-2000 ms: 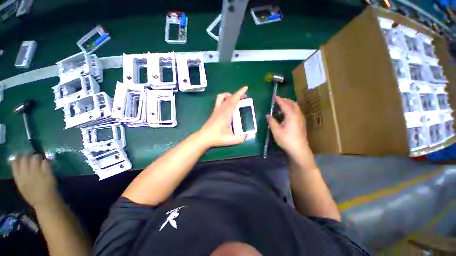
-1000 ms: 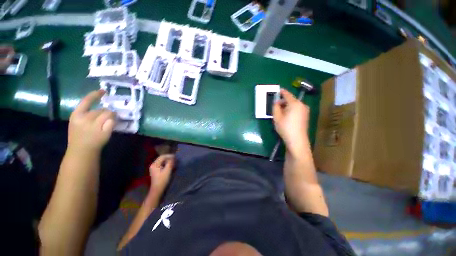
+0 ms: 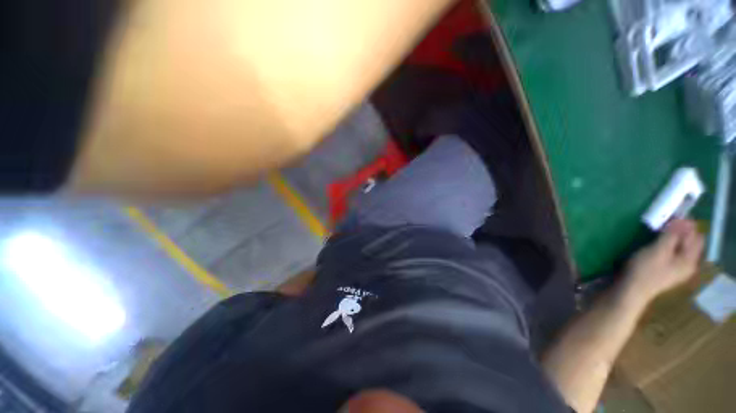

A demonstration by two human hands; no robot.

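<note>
My right hand (image 3: 678,253) is at the right, over the green bench beside the carton. Its fingers are closed on the near end of a white plastic housing (image 3: 675,198), which is tilted and seen nearly edge-on. The picture is blurred, so its window and any parts inside are unclear. My left hand is not in view; only a small patch of skin shows at the left edge of my shirt.
A large blurred skin-coloured shape (image 3: 234,89) fills the upper left, close to the camera. Stacked white housings (image 3: 674,40) lie on the green bench (image 3: 593,153) at upper right. The brown carton (image 3: 686,343) is at lower right. A red stool (image 3: 367,181) stands on the grey floor (image 3: 218,234).
The view has swung strongly to the left and down. My left hand let go of the housing, moved to my lap and then out of view. My right hand left the hammer and took the housing.
</note>
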